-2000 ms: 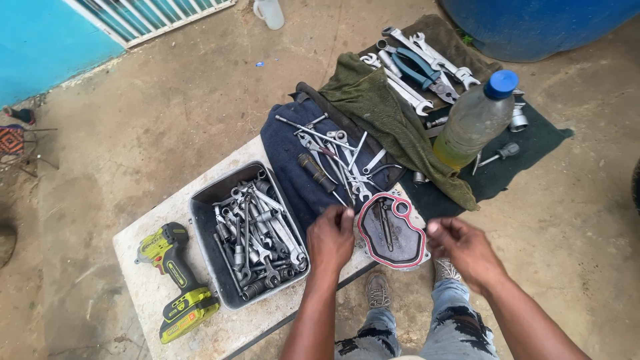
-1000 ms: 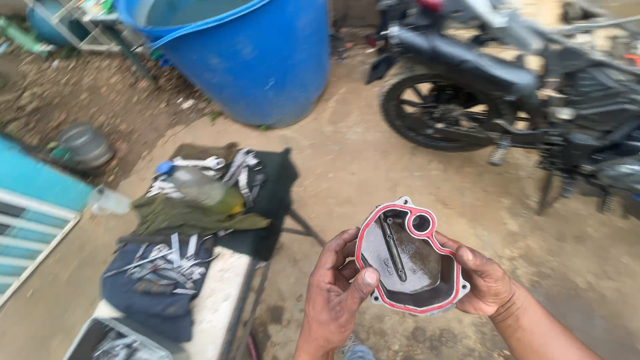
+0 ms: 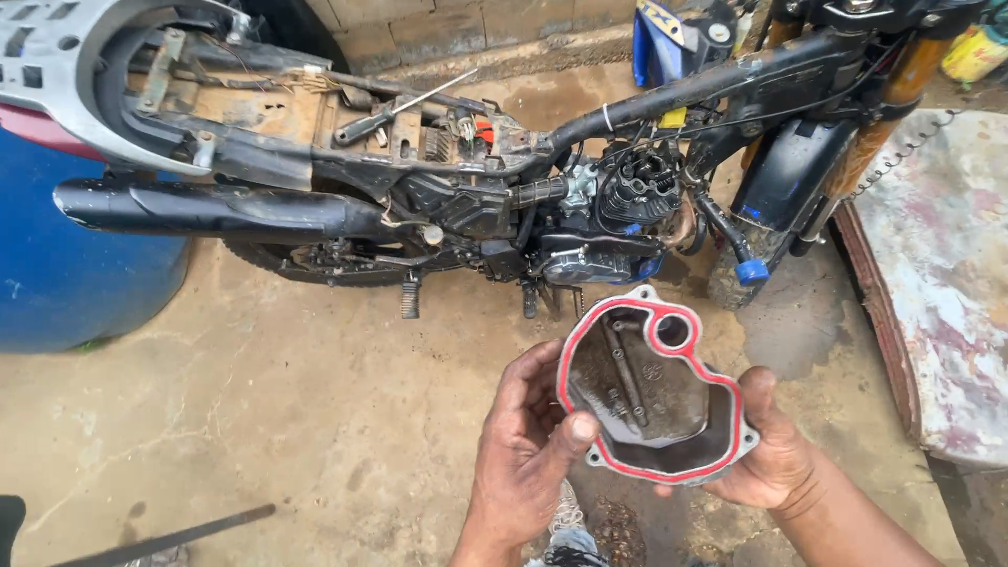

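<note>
A metal engine cover (image 3: 654,386) with a red gasket line around its rim is held open side up, just below the motorcycle. My left hand (image 3: 531,449) grips its left edge, the thumb over the rim. On the right edge is my right hand (image 3: 768,449), its fingers partly hidden beneath the cover. The partly stripped motorcycle frame (image 3: 488,169) stands across the upper view. Its engine (image 3: 638,189) has the top exposed, with cooling fins showing. Across the bare rear frame lies a screwdriver (image 3: 366,124).
A blue plastic barrel (image 3: 87,268) stands at the left behind the exhaust muffler (image 3: 220,213). At the right is a stained, worn slab (image 3: 945,276) beside the front wheel (image 3: 732,276). A dark bar (image 3: 197,531) reaches in at lower left.
The view has swung from the tools and table to the motorcycle. Both hands, apart from each other around the cover two seconds ago, now hold it in front of the motorcycle.
</note>
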